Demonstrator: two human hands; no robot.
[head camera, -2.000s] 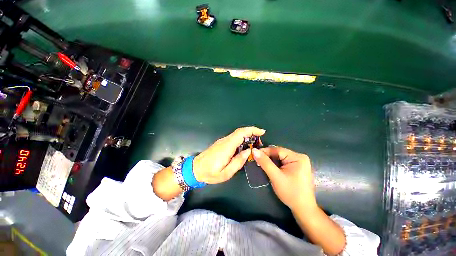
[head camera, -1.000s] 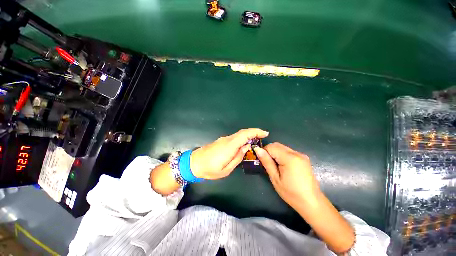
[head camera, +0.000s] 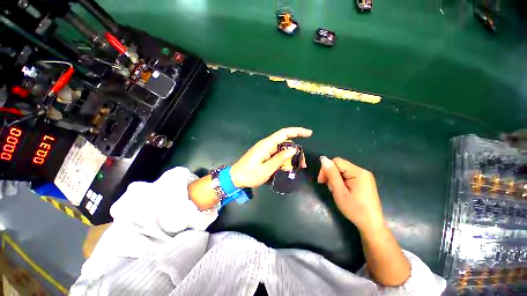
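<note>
My left hand (head camera: 260, 162), with a blue band at the wrist, holds a small dark watch housing (head camera: 296, 155) between thumb and fingers. An orange flex cable (head camera: 287, 165) shows beside the thumb. A dark display module (head camera: 284, 184) hangs below the housing, towards me. My right hand (head camera: 353, 188) is off to the right, not touching them. Its thumb and fingertips are close together, with a tiny pale spot at the tips; whether it pinches something cannot be told.
The black press fixture (head camera: 188, 98) stands at left with a grey screen (head camera: 160, 84) in its far nest, red handles and a red-digit timer display (head camera: 43, 151). Housings (head camera: 325, 37) lie on the far green surface. Clear blister trays (head camera: 491, 202) are stacked at right.
My right hand has moved away from the housing to the right. The display module, flatter and larger before, appears tilted under the left hand. The view has shifted, with the fixture further right in view.
</note>
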